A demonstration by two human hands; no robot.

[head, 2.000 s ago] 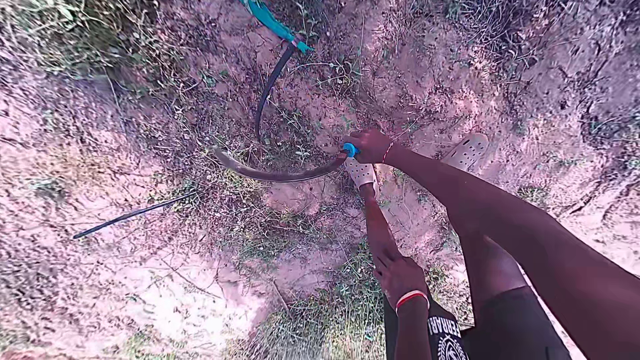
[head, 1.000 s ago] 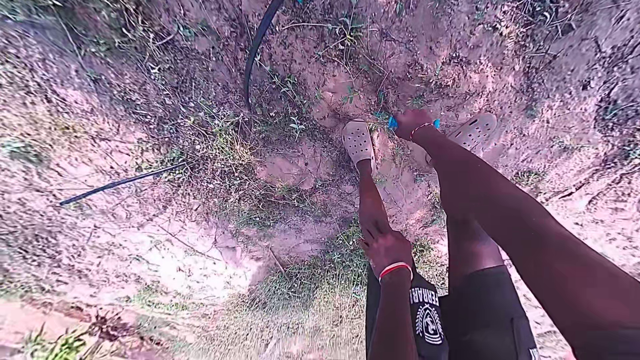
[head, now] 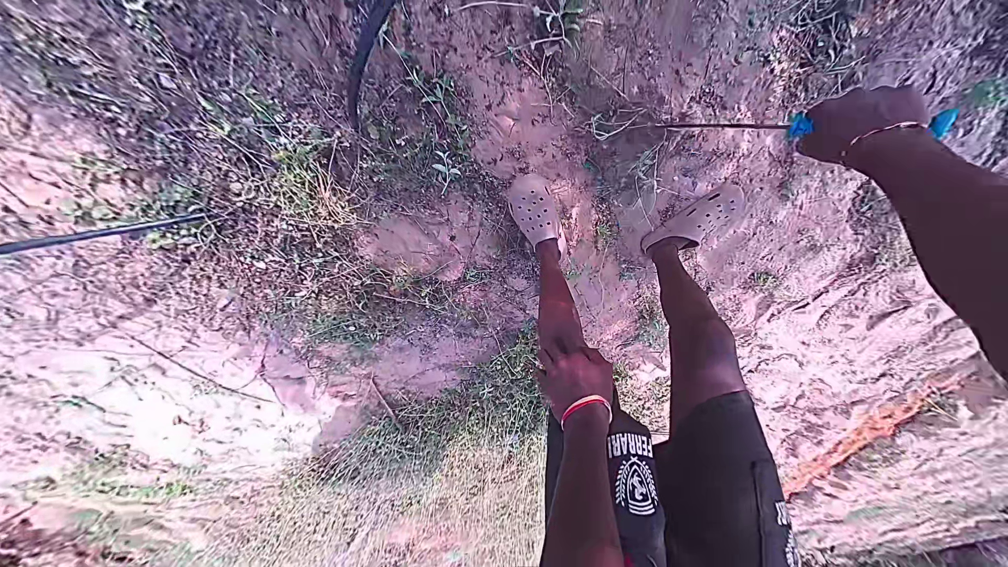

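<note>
My right hand [head: 870, 122], at the upper right, is closed around the blue handle [head: 801, 126] of a long thin tool. Its dark narrow blade [head: 728, 126] points left, seen edge-on, its far end close to some pulled or loose weeds [head: 618, 126]. The rear end of the handle shows behind my wrist. My left hand [head: 575, 374] rests on my left leg below the knee, palm down, with a red and white band at the wrist, and it holds nothing.
My feet in perforated clogs [head: 535, 209] stand on bare soil. A dark curved hose or strip [head: 362, 63] lies at the top, and a dark straight pipe [head: 102, 234] at the left. Low weeds [head: 445, 169] and dry grass [head: 441, 488] cover parts of the ground.
My right hand has moved to the right, away from my left foot, with the tool in it. My left hand stays on the leg. The view has shifted somewhat.
</note>
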